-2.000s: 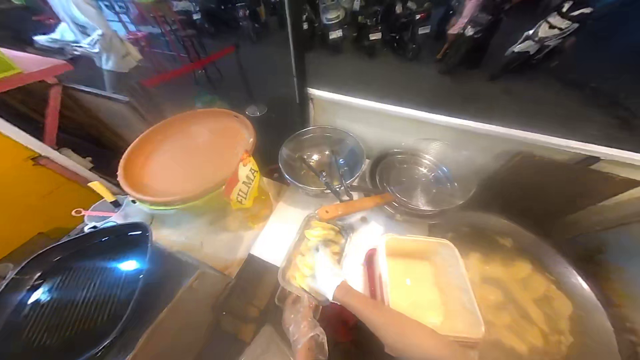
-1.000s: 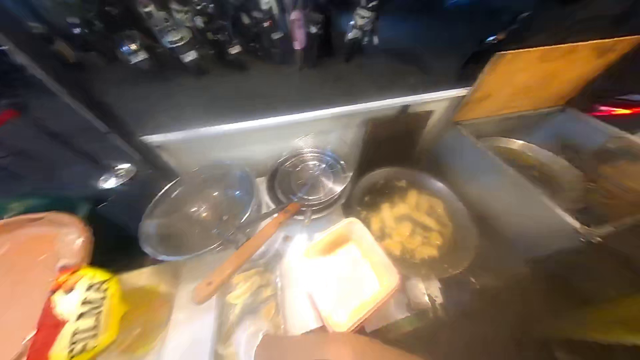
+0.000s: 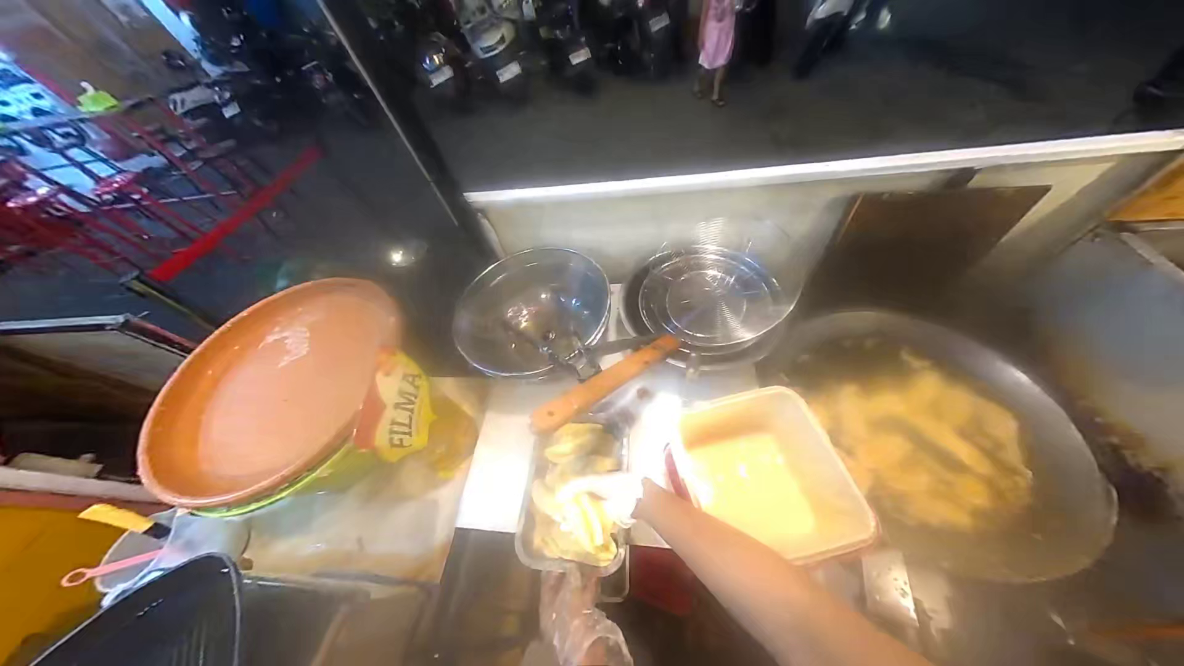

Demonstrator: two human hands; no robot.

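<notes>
My right hand (image 3: 610,495), in a pale thin glove, reaches into a clear rectangular tray (image 3: 524,546) of peeled yellow pieces (image 3: 573,541), which look like banana. Glare hides its fingertips, so its grip cannot be told. At the tray's near end is my left hand (image 3: 575,610) in a clear plastic glove, its fingers partly hidden below the tray. Just right of the tray stands a square plastic tub (image 3: 860,518) of pale yellow batter (image 3: 758,481). Farther right, many battered pieces (image 3: 925,444) lie in oil in a wide wok (image 3: 1082,462).
A wooden-handled utensil (image 3: 606,384) lies beyond the tray, near a glass-like bowl (image 3: 532,310) and stacked round metal pans (image 3: 712,301). On the left are a large orange basin (image 3: 287,398), a yellow Filma packet (image 3: 403,407) and a black ridged pan (image 3: 157,620). A ledge (image 3: 786,173) runs behind.
The view swung right, then back left. Both hands were at the tray two seconds ago and are there now; one second ago only a blurred forearm showed near the tub.
</notes>
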